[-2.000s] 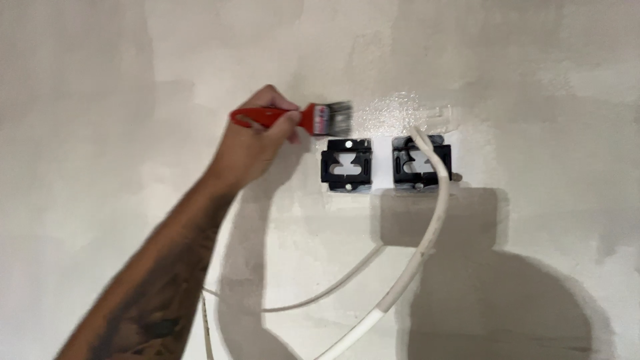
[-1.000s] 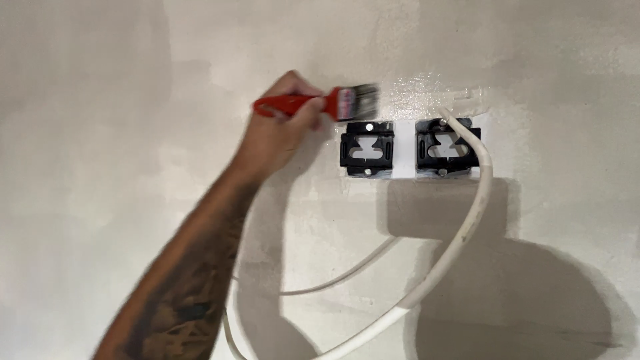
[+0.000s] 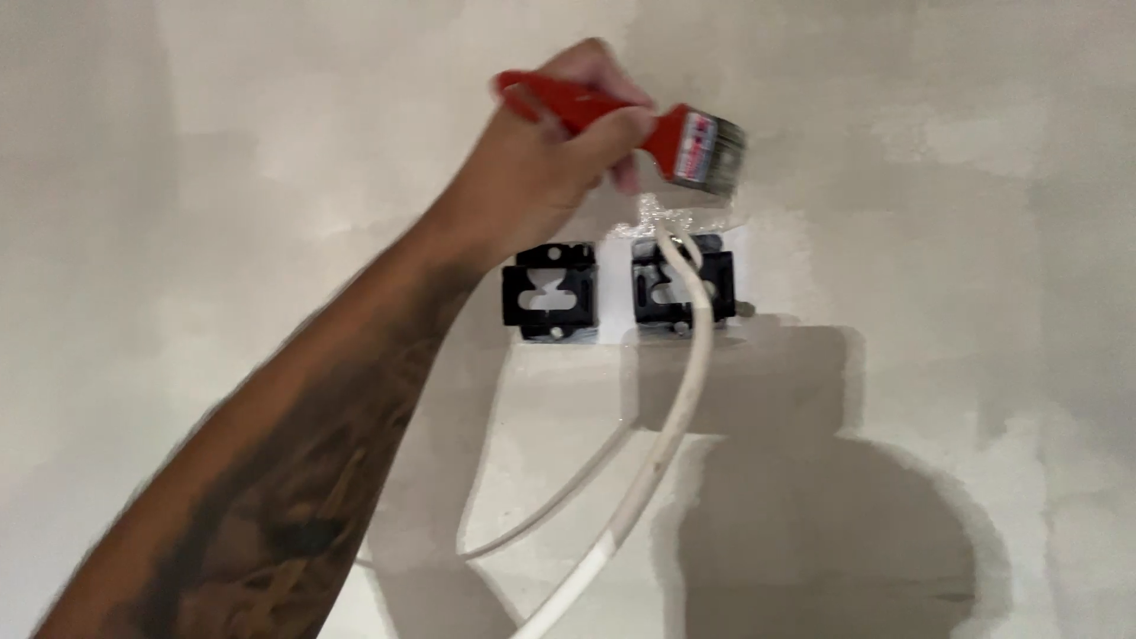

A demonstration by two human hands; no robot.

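Observation:
My left hand (image 3: pixel 568 146) is closed around the red handle of a flat paintbrush (image 3: pixel 679 146), its dark, pale-smeared bristles pointing right, over the wall above the right bracket. Below the hand, a black mounting bracket (image 3: pixel 581 297) with a slotted opening is fixed to the wall. A second black bracket (image 3: pixel 642 288) sits to its right, with a white strip between them. A white cable (image 3: pixel 683 390) rises from the bottom, passes in front of the right bracket and reaches a wet, shiny patch (image 3: pixel 652 213) just above it. My right hand is out of view.
The grey-beige plastered wall (image 3: pixel 932 222) fills the background, with uneven pale patches. The cable loops out in front of the lower wall. Shadows of the arm, the cable and a large rounded shape fall across the lower part. A small stub (image 3: pixel 744 309) stands beside the right bracket.
The brush in my left hand has moved right, from the left of the wet patch to above the right bracket, and now partly covers the area over it. The hand keeps its grip.

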